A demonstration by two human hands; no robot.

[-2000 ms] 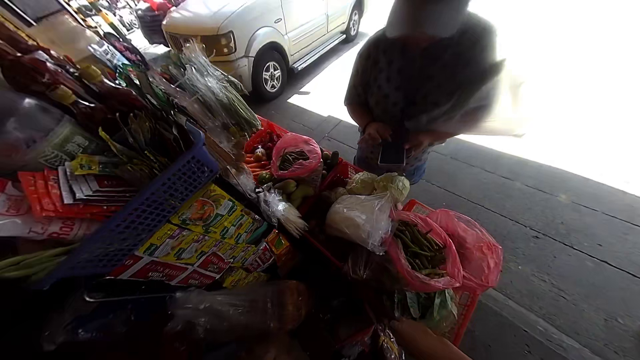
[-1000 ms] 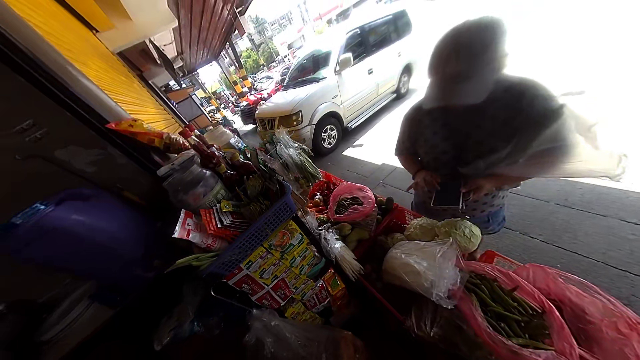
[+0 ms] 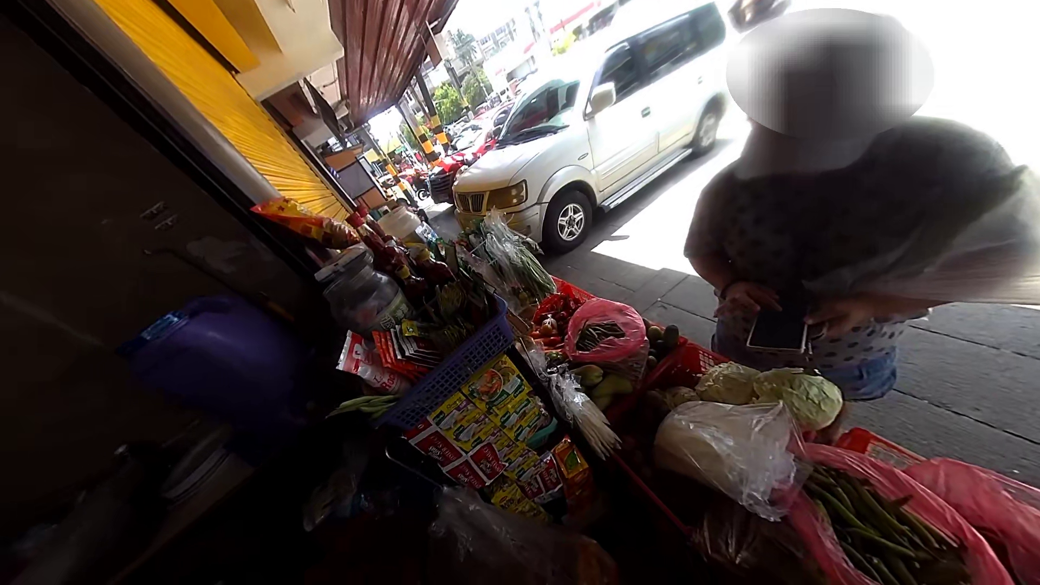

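Neither my left hand nor my right hand shows in the head view. Before me stands a vegetable stall. A blue plastic basket (image 3: 455, 366) holds sachets and bottles, and seasoning packets (image 3: 487, 431) hang on its front. To its right lie a pink plastic bag (image 3: 605, 329) with thin dark contents, a clear plastic bag (image 3: 725, 451) with something white in it, and cabbages (image 3: 799, 398). At the lower right, a pink plastic bag of green bean pods (image 3: 877, 520) stands open. The bottom of the view is very dark.
Across the stall a person (image 3: 829, 236) holds a phone (image 3: 778, 331). A white SUV (image 3: 597, 122) is parked behind on the left. A purple plastic container (image 3: 219, 357) and a clear jar (image 3: 363, 292) are at the left, near a dark wall.
The view has swung up and to the left, bringing in the purple container and the yellow shutter. Part of a hand at the bottom edge two seconds ago is out of sight.
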